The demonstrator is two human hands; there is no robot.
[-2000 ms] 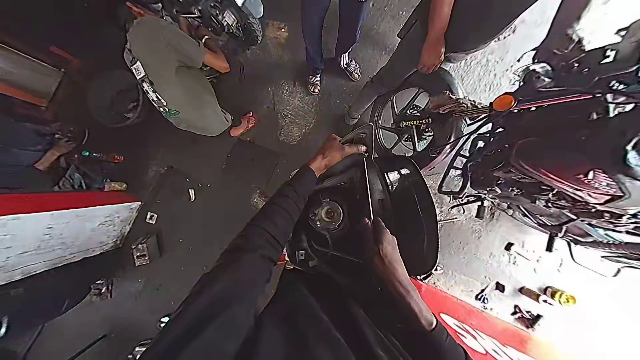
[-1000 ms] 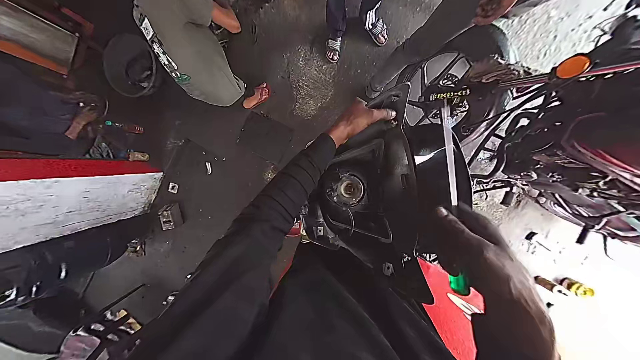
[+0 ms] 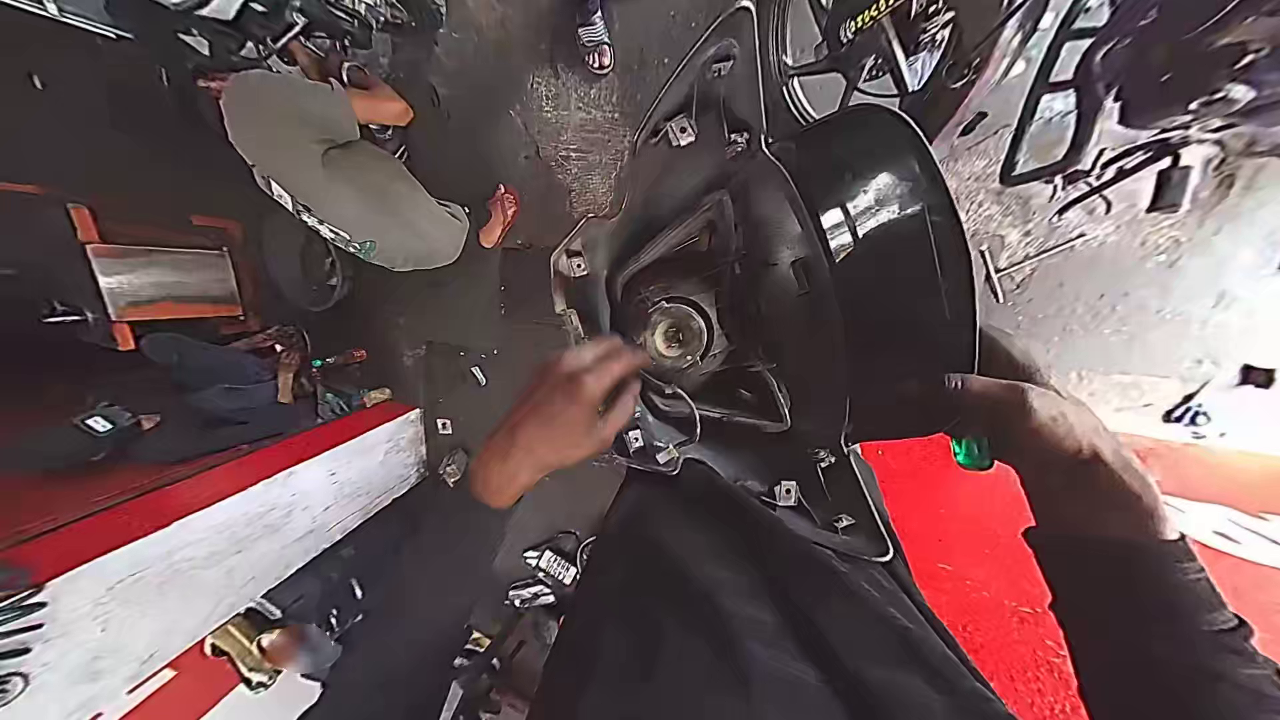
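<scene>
A black plastic motorcycle headlight fairing (image 3: 790, 290) lies across my lap with its inner side up and the round headlight socket (image 3: 678, 335) near its middle. Blurred, my left hand (image 3: 565, 415) is just left of the socket, fingers bent toward it; whether it touches anything cannot be told. My right hand (image 3: 1050, 430) grips the glossy visor side (image 3: 900, 270) of the fairing at its right edge, with part of the hand hidden behind it. Small metal clips (image 3: 682, 130) sit along the fairing's rim.
A motorcycle wheel (image 3: 850, 60) stands beyond the fairing, and motorcycle parts fill the upper right. A T-shaped tool (image 3: 1030, 265) lies on the floor. A person in grey-green clothing (image 3: 340, 170) crouches at upper left. A red and white ledge (image 3: 250, 520) runs along the left; red surface (image 3: 960, 530) lies below.
My left hand has left the fairing's upper rim and come down beside the socket. My right hand, which had a pale strip near it one second ago, now grips the fairing's right edge.
</scene>
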